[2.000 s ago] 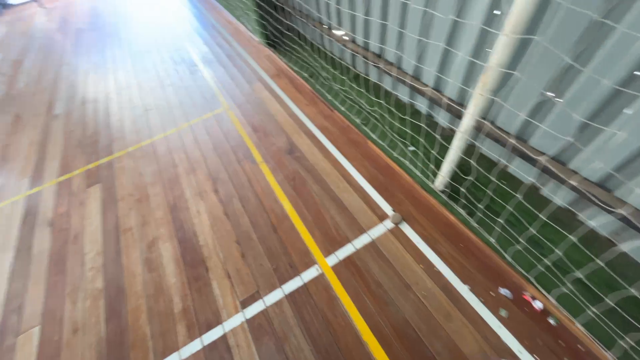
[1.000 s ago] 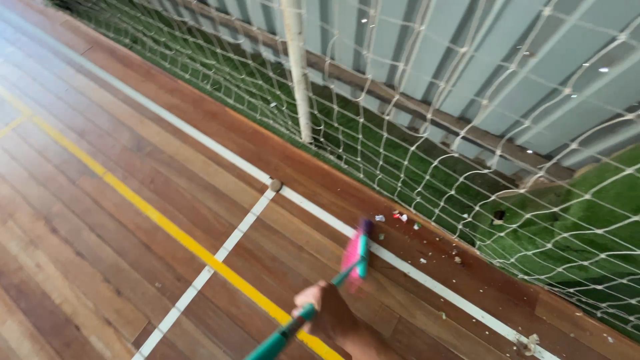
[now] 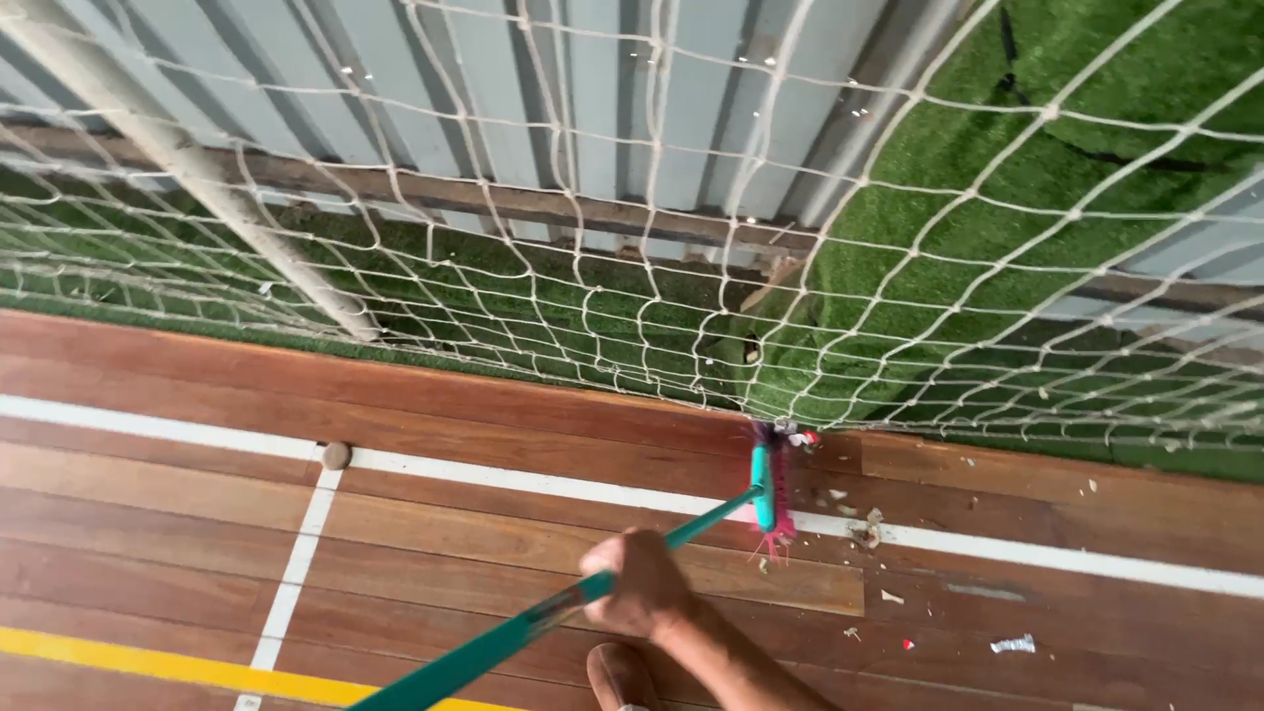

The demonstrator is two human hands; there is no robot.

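My right hand [image 3: 640, 583] is closed around the green handle of a broom [image 3: 494, 642], low in the middle of the view. The broom's teal head [image 3: 762, 484], with pink and purple bristles, rests on the wooden floor across the white line, its far end by the net's bottom edge. Small scraps lie against and beyond the bristles, among them a red and white bit [image 3: 808, 437], a pale clump [image 3: 869, 529] on the line and a crumpled silvery wrapper [image 3: 1013, 644]. My left hand is out of view.
A white rope net [image 3: 553, 197] hangs along the floor's edge, with a pale pole [image 3: 227, 197] behind it. Beyond are artificial turf [image 3: 918, 247] and a corrugated metal wall [image 3: 592, 79]. A round brown plug [image 3: 337, 455] sits at a line junction. A brown shoe [image 3: 620, 675] shows below my hand.
The view has swung right along the net. The broom and my right hand, unseen two seconds ago, came into view one second ago; the broom head is now by the net with scraps at its bristles.
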